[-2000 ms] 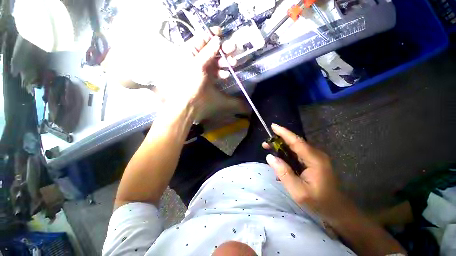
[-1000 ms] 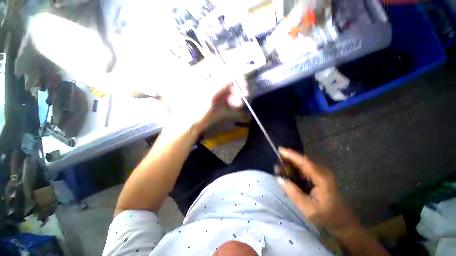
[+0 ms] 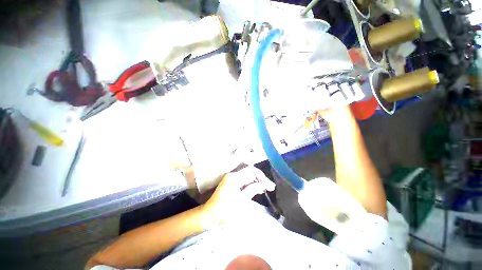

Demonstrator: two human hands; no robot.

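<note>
The white-grey sewing machine (image 3: pixel 293 74) stands under strong glare, which hides its small parts. My left hand (image 3: pixel 235 190) is at the table's front edge, partly washed out, with its fingers bent. A small dark mark shows at its fingers, but I cannot tell whether it holds anything. My right hand (image 3: pixel 330 113) reaches to the machine's right end, beside silvery parts (image 3: pixel 346 92). Its fingers are lost in glare and partly hidden. A small orange-tipped thing (image 3: pixel 311 120) shows next to it. The long screwdriver cannot be made out.
A gooseneck lamp's blue arm (image 3: pixel 258 100) crosses the view; its cream head (image 3: pixel 333 205) covers part of my right side. Red pliers (image 3: pixel 132 82), scissors (image 3: pixel 74 87), tweezers (image 3: pixel 74 166) and a yellow-handled screwdriver (image 3: pixel 47 133) lie left. Thread cones (image 3: pixel 394 35) stand right.
The view has swung, bringing in the lamp arm, cones and pliers. My right hand has left the long screwdriver's handle and moved up to the machine. My left hand is lower, at the table edge.
</note>
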